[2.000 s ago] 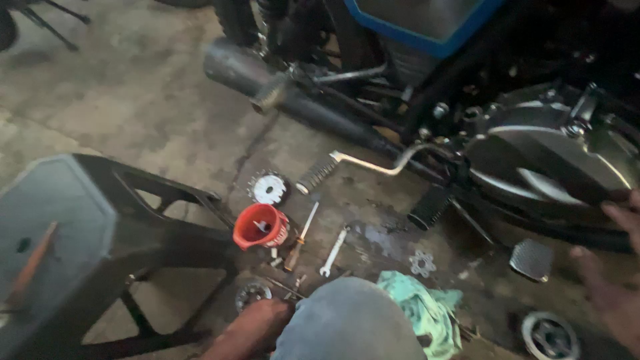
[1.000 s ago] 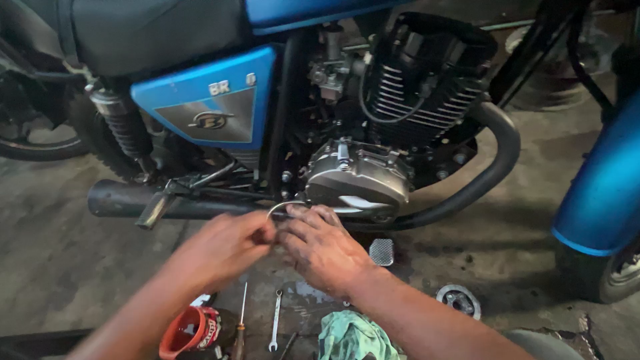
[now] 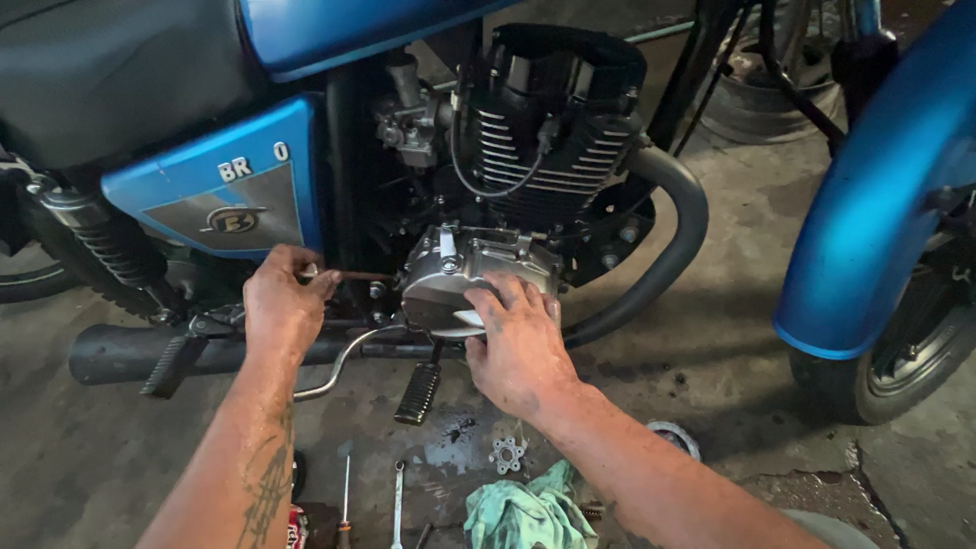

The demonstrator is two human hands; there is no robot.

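Note:
My left hand (image 3: 286, 301) pinches a thin, rod-like tool (image 3: 364, 275) between thumb and fingers, left of the engine. The tool's far end reaches the left edge of the motorcycle's metal engine side cover (image 3: 438, 290); its exact contact is too small to tell. My right hand (image 3: 522, 335) lies with spread fingers on the lower right part of that cover. A small lever (image 3: 447, 250) stands on the cover's upper left. Below the cover are the curved kick-start lever (image 3: 343, 362) and a ribbed rubber footpeg (image 3: 419, 393).
On the concrete floor lie a screwdriver (image 3: 346, 492), a combination wrench (image 3: 398, 503), a green cloth (image 3: 526, 511), a star-shaped metal part (image 3: 507, 455) and a round metal part (image 3: 675, 438). The exhaust pipe (image 3: 675, 236) curves right of the engine; the front wheel (image 3: 862, 381) stands at the right.
The hands, close together below the cover one second ago, are now apart: the left beside the engine's left edge, the right on the cover. The view has risen from the floor since two seconds ago.

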